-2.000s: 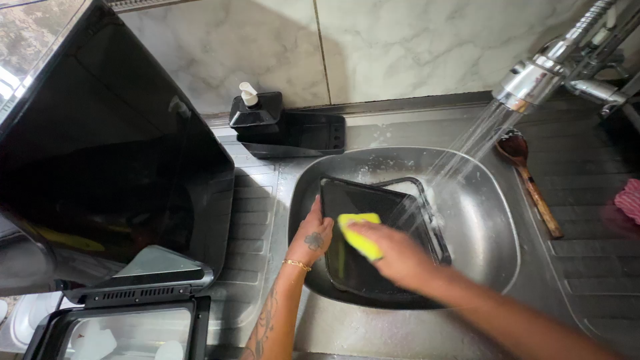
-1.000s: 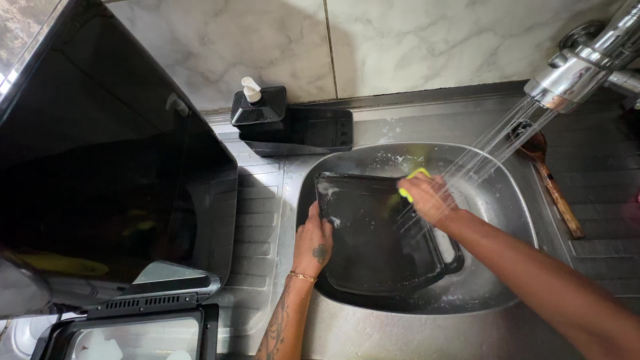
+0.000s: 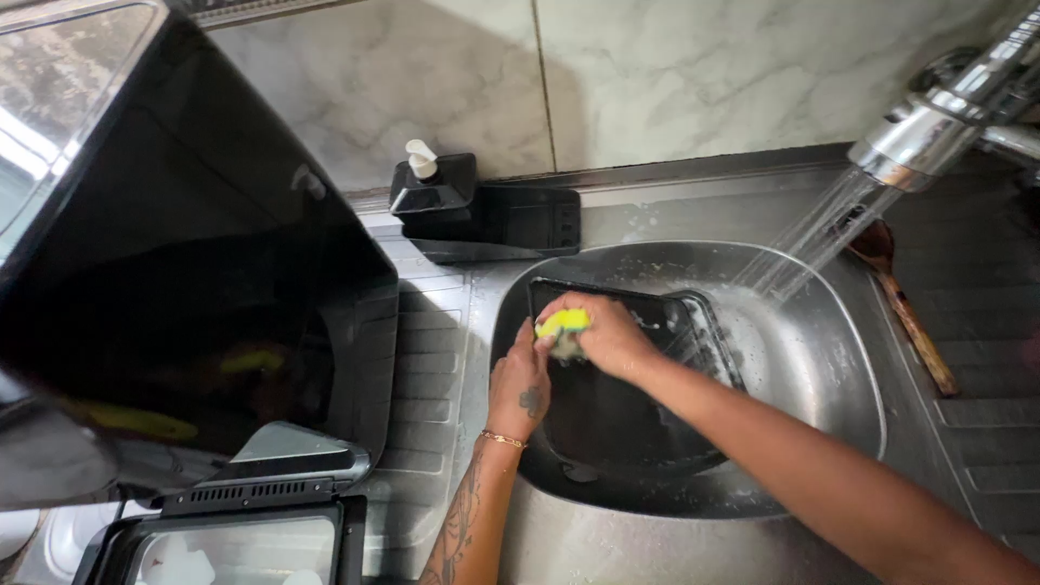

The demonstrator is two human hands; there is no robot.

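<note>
A black rectangular tray (image 3: 626,414) lies tilted in the stainless steel sink basin (image 3: 845,366). My left hand (image 3: 520,382) grips the tray's left edge, its fingertips close to the sponge. My right hand (image 3: 605,333) holds a yellow and green sponge (image 3: 565,322), bent, against the tray's upper left part. Another dark rim with suds shows at the tray's right side; whether it belongs to a second piece, I cannot tell. Water runs from the chrome faucet head (image 3: 910,146) into the basin's right side and onto the tray's right edge.
A black soap dispenser (image 3: 435,187) with a white pump stands in a black holder (image 3: 528,219) behind the sink. At left is a large glossy black appliance (image 3: 187,244), with a windowed door (image 3: 236,552) below it. A wooden spoon (image 3: 914,325) lies on the right drainboard (image 3: 991,439).
My right hand has moved with the sponge from the tray's upper right side to its upper left, beside my left hand. My left hand stays at the left edge.
</note>
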